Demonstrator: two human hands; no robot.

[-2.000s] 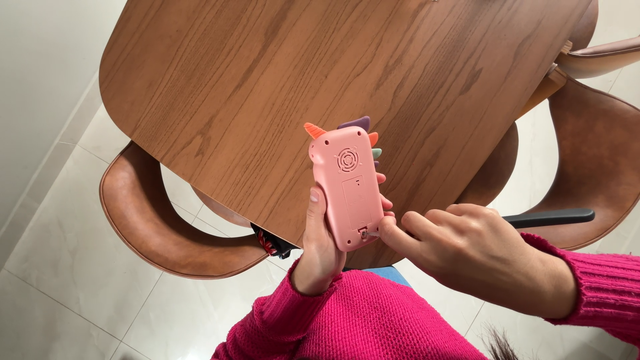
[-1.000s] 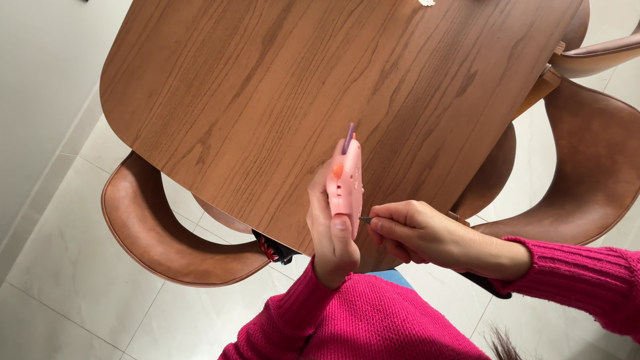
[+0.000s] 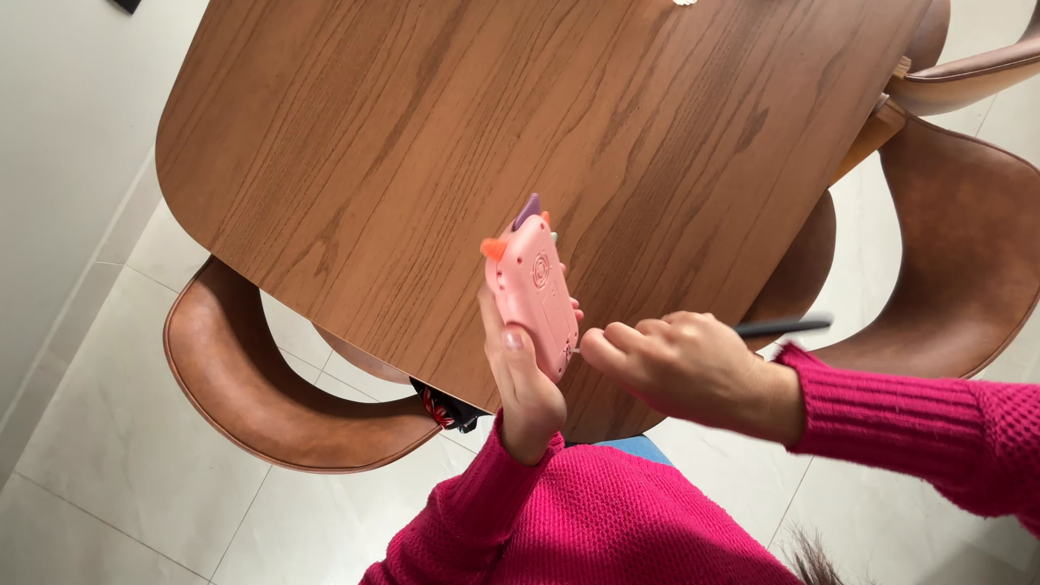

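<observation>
My left hand [image 3: 522,378] holds a pink plastic toy phone [image 3: 539,296] upright above the near edge of the table, its back turned toward my right hand. Orange, purple and green pieces stick out at the phone's top and side, and a round speaker grille shows on its back. In my right hand [image 3: 691,366] is a slim tool with a dark handle [image 3: 784,325], which shows behind the fist. A thin metal tip is at the lower end of the phone's back, by a small recess. The kind of tip cannot be made out.
A wooden table [image 3: 422,162] with rounded corners lies beneath the hands. Brown shell chairs stand at its left [image 3: 301,422] and right [image 3: 959,244]. Dark patterned cloth [image 3: 443,410] shows at the near table edge. A small white object [image 3: 685,2] sits at the far edge of view.
The phone was seen nearly edge-on a second ago; its back now shows more. My right hand has turned, and the dark handle shows again behind it.
</observation>
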